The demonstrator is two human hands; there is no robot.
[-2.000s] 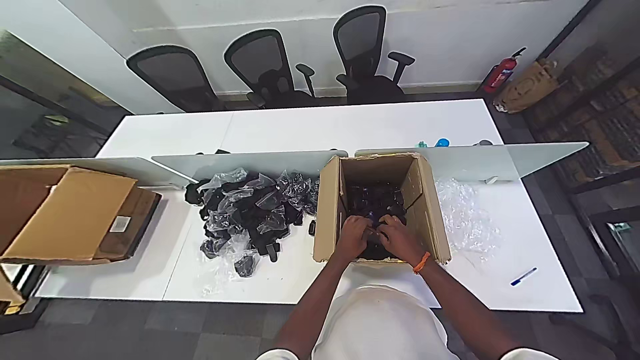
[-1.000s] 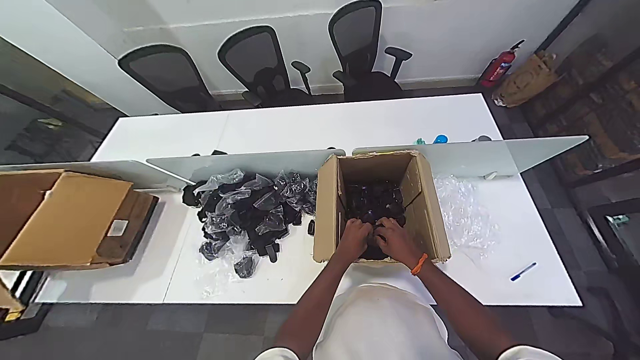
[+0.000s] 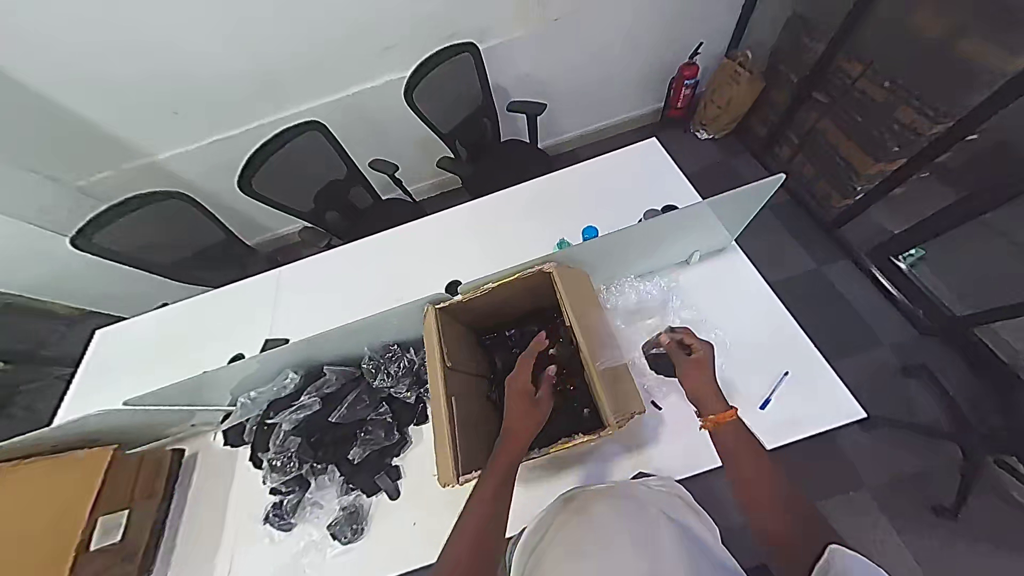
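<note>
An open cardboard box stands on the white table, with dark items in clear plastic inside it. My left hand is over the box opening, fingers apart, with nothing seen in it. To the right of the box, my right hand holds a small dark item in clear plastic between thumb and fingers. Left of the box lies a heap of black items in clear plastic bags. Crumpled clear plastic lies behind my right hand. A small black piece rests beside the box.
A blue pen lies at the table's right. A glass divider runs behind the box. At the lower left is another cardboard box. Office chairs stand beyond the table, and a fire extinguisher is by the wall.
My right hand has come out of the box to its right with a small wrapped item. My left hand's fingers have spread over the box. The view has tilted.
</note>
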